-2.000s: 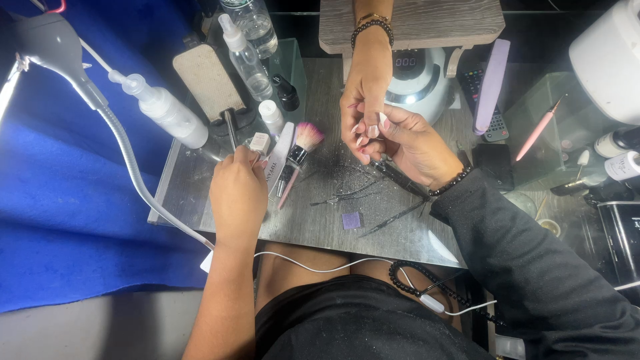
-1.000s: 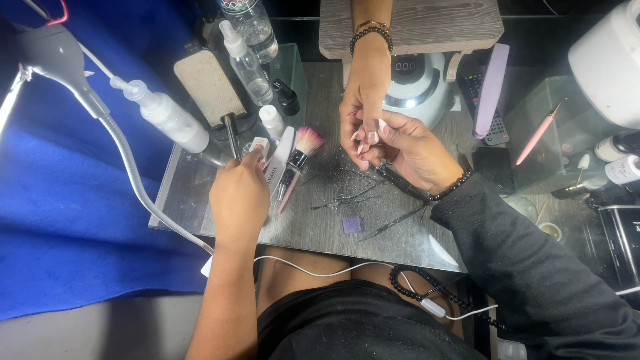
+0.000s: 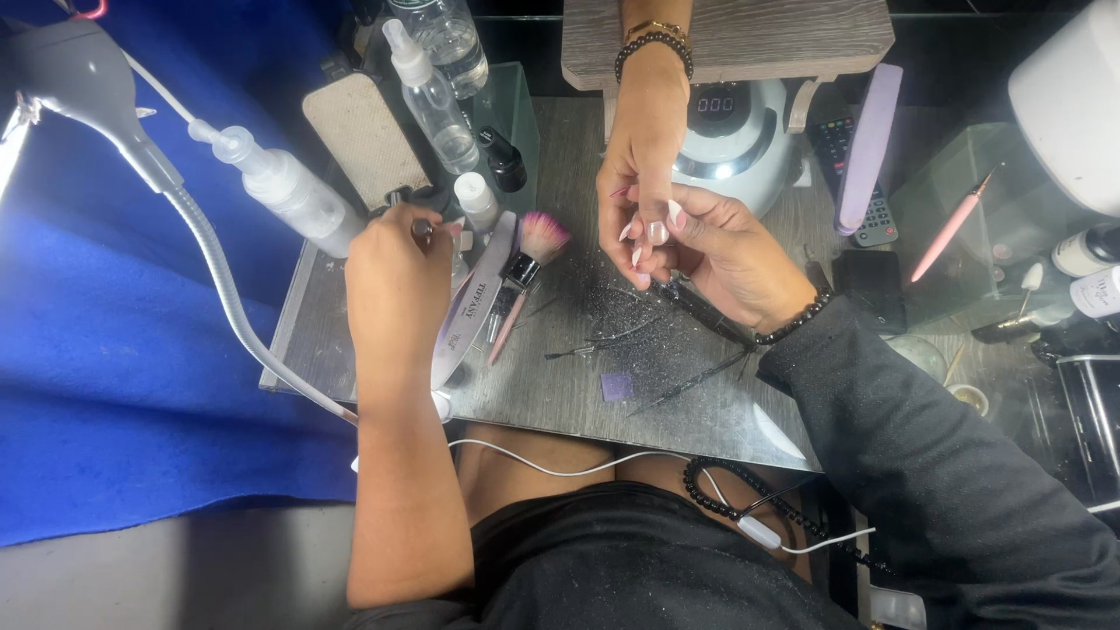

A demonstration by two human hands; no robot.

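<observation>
My left hand (image 3: pixel 398 284) is closed around a slim dark-handled tool (image 3: pixel 422 229), whose round end shows between the fingers; its working end is hidden. A white-capped small bottle (image 3: pixel 475 199) and a nail file (image 3: pixel 472 302) are beside this hand. My right hand (image 3: pixel 739 254), in a black sleeve, holds the fingers of another person's hand (image 3: pixel 646 166) between thumb and fingers. That hand has long pink and white nails and bracelets at the wrist. Below them, thin dark tools (image 3: pixel 691 381), a purple square (image 3: pixel 617 387) and pale dust lie on the table (image 3: pixel 542 394).
A pink-bristled brush (image 3: pixel 542 238) lies beside the file. Spray bottle (image 3: pixel 433 109), pump bottle (image 3: pixel 297 197) and gooseneck lamp (image 3: pixel 214 262) stand left. Behind the joined hands are a white nail lamp (image 3: pixel 731 149) and wooden armrest (image 3: pixel 744 39). A purple file (image 3: pixel 868 149) overlaps a remote control (image 3: pixel 875 219).
The dark handle in my left hand pointed up and away in the earlier frames; now its round end shows between my fingers. My right hand has kept its hold on the other person's fingers.
</observation>
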